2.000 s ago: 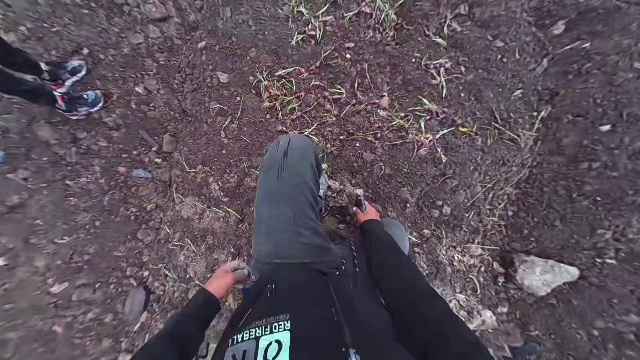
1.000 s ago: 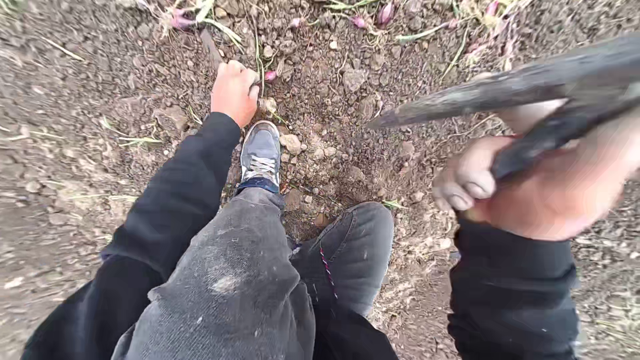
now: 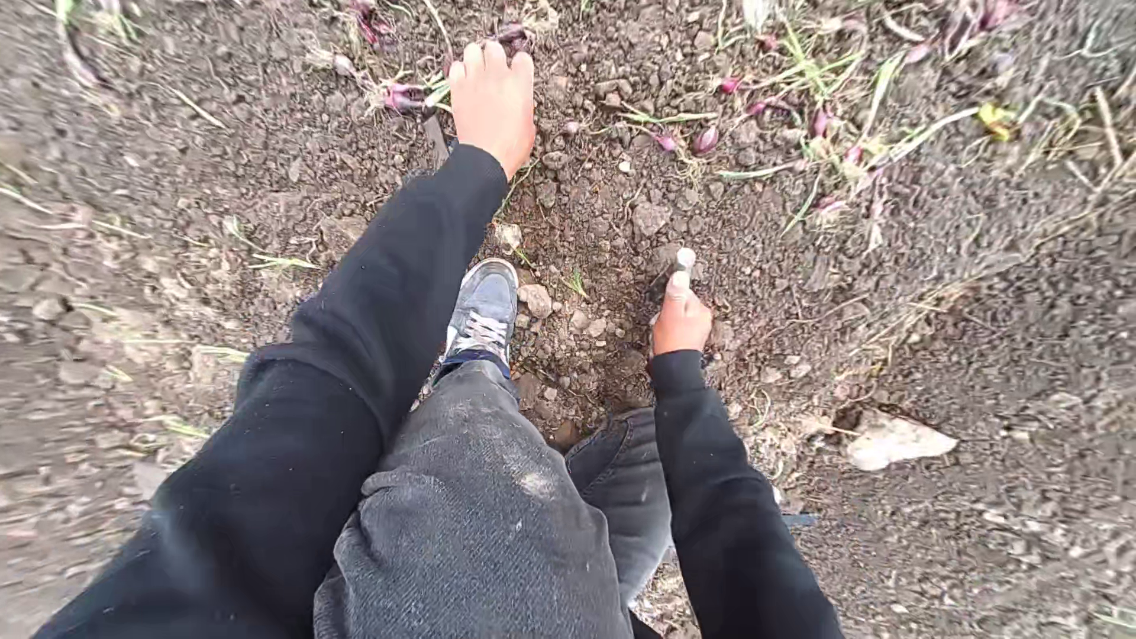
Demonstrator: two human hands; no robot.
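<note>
My left hand [image 3: 494,102] reaches to the upper middle, its back up and its fingers bent down beside a dark purple onion bulb [image 3: 511,34]. Another purple onion with green leaves [image 3: 406,98] lies just left of it. A flat grey strip, perhaps a blade [image 3: 436,138], shows by the wrist; whether the hand holds it is hidden. My right hand [image 3: 682,321] is low over the soil, closed round a tool handle with a pale round end [image 3: 685,258]; the rest of the tool is mostly hidden. More small red onions [image 3: 706,139] lie on the soil at the upper right.
My shoe [image 3: 484,311] stands on stony soil between the arms, with my other knee bent to its right. A large pale stone [image 3: 901,441] lies at the right. Dry stalks [image 3: 1107,129] and small stones [image 3: 535,300] are scattered on the ground.
My right hand, raised close to the camera with a dark forked tool a second ago, is now down near the soil. My left hand has moved forward to the onions. The view has shifted greatly.
</note>
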